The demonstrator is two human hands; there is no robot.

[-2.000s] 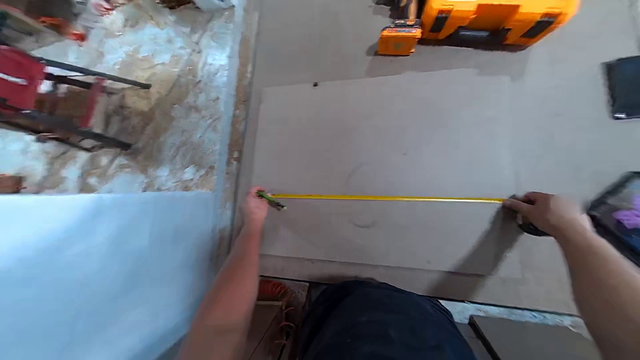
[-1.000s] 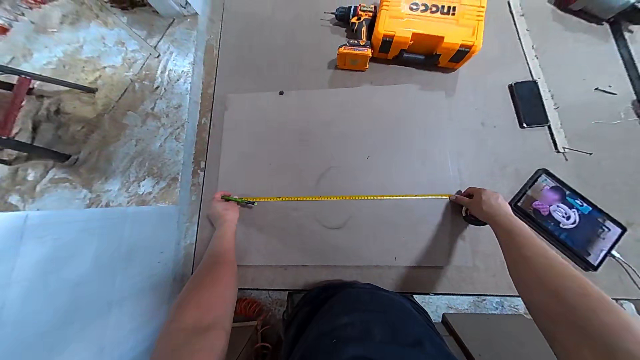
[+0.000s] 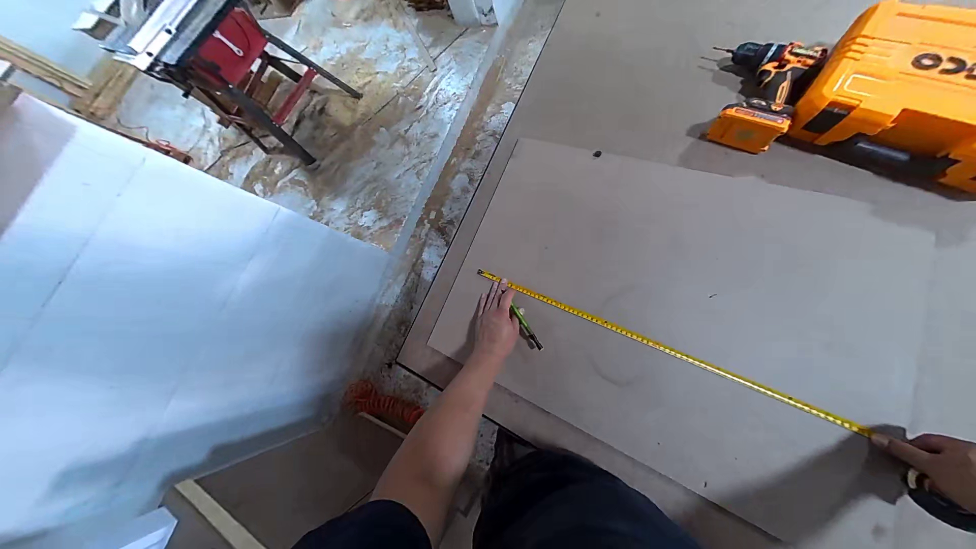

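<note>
A flat board [image 3: 686,252] lies on a larger panel in front of me, with a faint circle drawn on it. A yellow tape measure blade [image 3: 656,345] stretches slantwise across it. My left hand [image 3: 497,324] rests on the board near the blade's end, fingertips at its edge, with a green and black marking pencil [image 3: 526,328] held by the thumb. At the lower right my right hand [image 3: 934,461] holds the other end of the blade, beside the dark tape case, which is partly hidden.
An orange and black cordless drill [image 3: 774,91] lies beside an orange tool case [image 3: 900,99]. A small dark object [image 3: 597,154] sits near the board's far edge. To the left are a pale sheet [image 3: 191,305], a red coiled hose [image 3: 381,404] and a red-and-black machine stand [image 3: 252,76].
The view has turned and moved left. The left hand's fingers now lie flatter beside the blade, and the blade's end shows clear of them. The right hand stays at the case end.
</note>
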